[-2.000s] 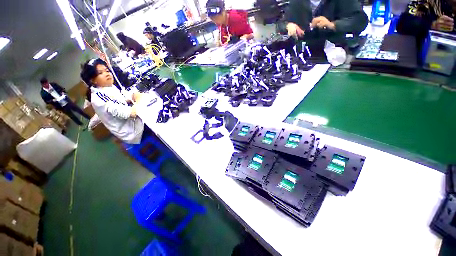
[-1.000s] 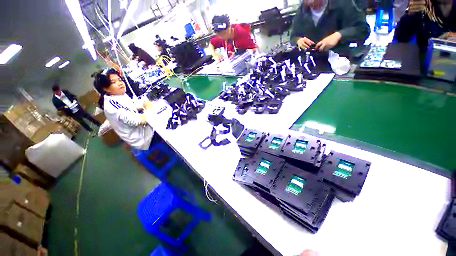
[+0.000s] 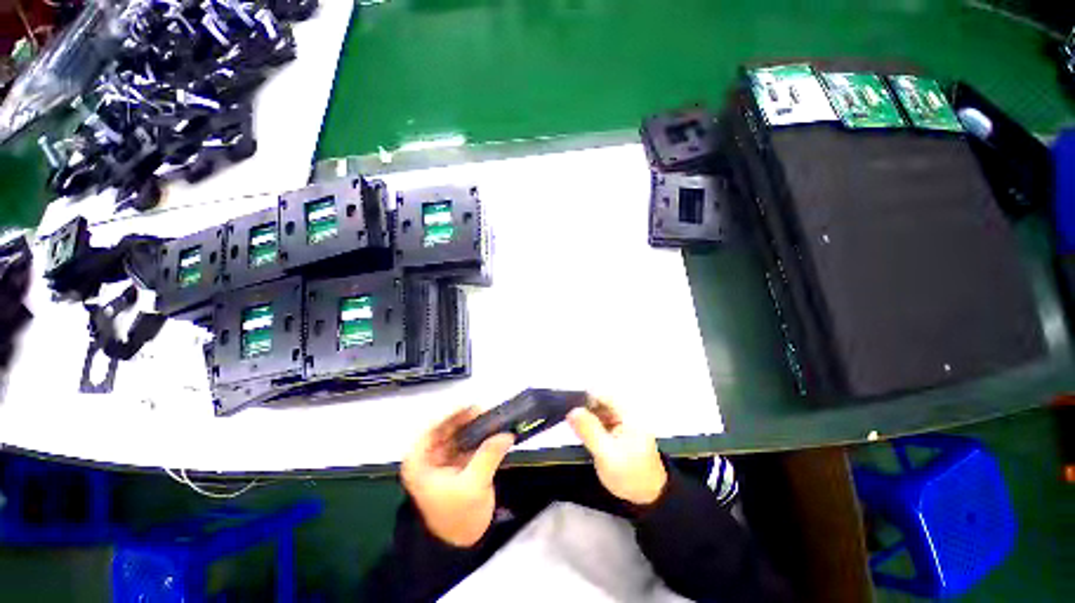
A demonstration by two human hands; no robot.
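My left hand (image 3: 452, 477) and my right hand (image 3: 621, 452) hold a black plastic housing (image 3: 519, 415) between them at the table's front edge. The housing is tilted, seen nearly edge-on, with a small greenish-yellow bit on its near side. Whether a board sits inside cannot be told. Fitted housings (image 3: 356, 322) with green in their windows stand in several stacks to the left. Two small piles of empty housings (image 3: 687, 210) lie at the back right.
Black foam slabs (image 3: 925, 259) are stacked at right with circuit boards (image 3: 866, 99) along their back edge. Loose black frames (image 3: 118, 342) lie left. Black parts with pale tails (image 3: 189, 88) are heaped far left. Blue stools (image 3: 943, 512) stand below the table edge.
The view has swung right and down onto the work place. Both hands are now in view holding a housing; before, only a fingertip-like bit showed at the bottom edge.
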